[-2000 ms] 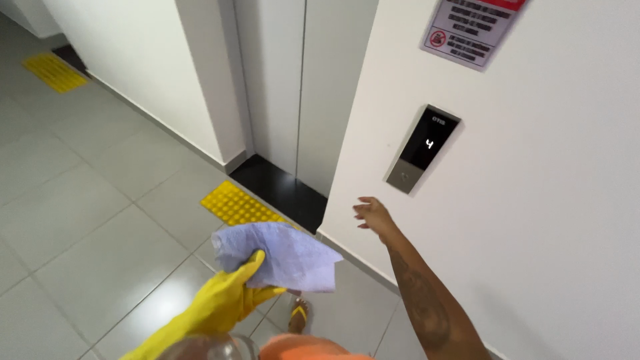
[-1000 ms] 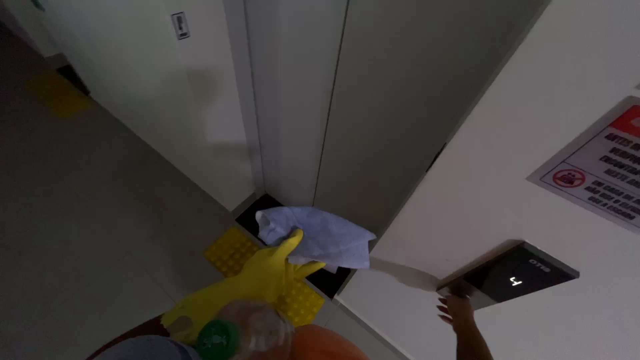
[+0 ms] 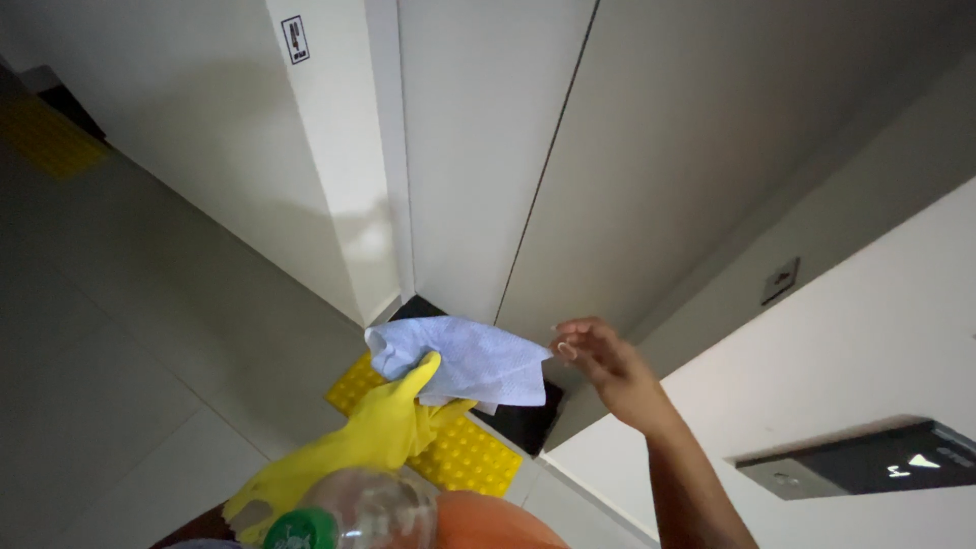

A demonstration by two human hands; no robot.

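My left hand (image 3: 408, 404), in a yellow rubber glove, grips a light blue cleaning cloth (image 3: 480, 362) with the thumb on top. My bare right hand (image 3: 602, 362) is raised just right of the cloth, fingers loosely bent and slightly blurred; whether a fingertip touches the cloth's corner I cannot tell. Behind both hands are the closed metal elevator doors (image 3: 518, 152). A clear plastic bottle (image 3: 381, 503) with a green cap (image 3: 301, 530) is at the bottom, close to my left forearm.
An elevator call panel (image 3: 854, 461) with a lit arrow is on the white wall at right. Yellow tactile tiles (image 3: 465, 457) lie before the dark door sill (image 3: 526, 419). A small sign (image 3: 296, 40) is on the left wall, and more yellow tiles (image 3: 46, 133) lie far left.
My right hand has left the call panel and moved left, close to the cloth. An arrow now shows on the panel. My left hand still holds the cloth.
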